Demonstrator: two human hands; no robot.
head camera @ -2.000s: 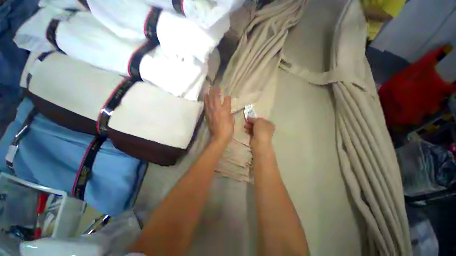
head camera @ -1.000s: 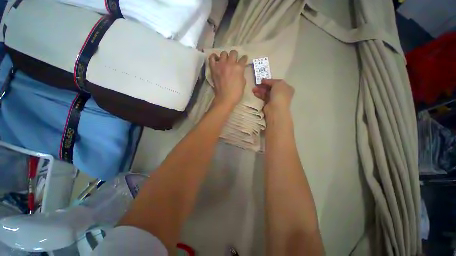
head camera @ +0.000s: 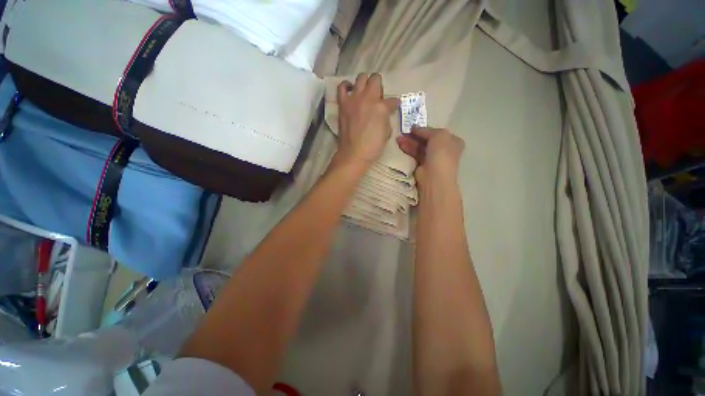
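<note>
A beige curtain panel point(head camera: 379, 203) lies on the beige cloth-covered table, its pleats stacked in a stepped zigzag end. My left hand point(head camera: 362, 116) lies on the panel above the pleats, fingers bent and pressing on the cloth. My right hand point(head camera: 434, 155) pinches the lower edge of a small white label point(head camera: 413, 112) with dark print between thumb and finger. The label stands over the cloth just right of my left fingertips. I cannot tell whether it is fixed to the cloth.
Strapped bundles lie at the left: white point(head camera: 270, 27), cream and brown point(head camera: 220, 100), and light blue point(head camera: 58, 178). A white tray point(head camera: 76, 286) with red-handled scissors and a spray bottle point(head camera: 69, 360) are at lower left. Another pleated beige drape point(head camera: 591, 201) with a tieback runs down the right.
My view has moved closer over the work since two seconds ago. The label now shows face up and flatter, still in my right fingers. Both hands have stayed on the same part of the panel.
</note>
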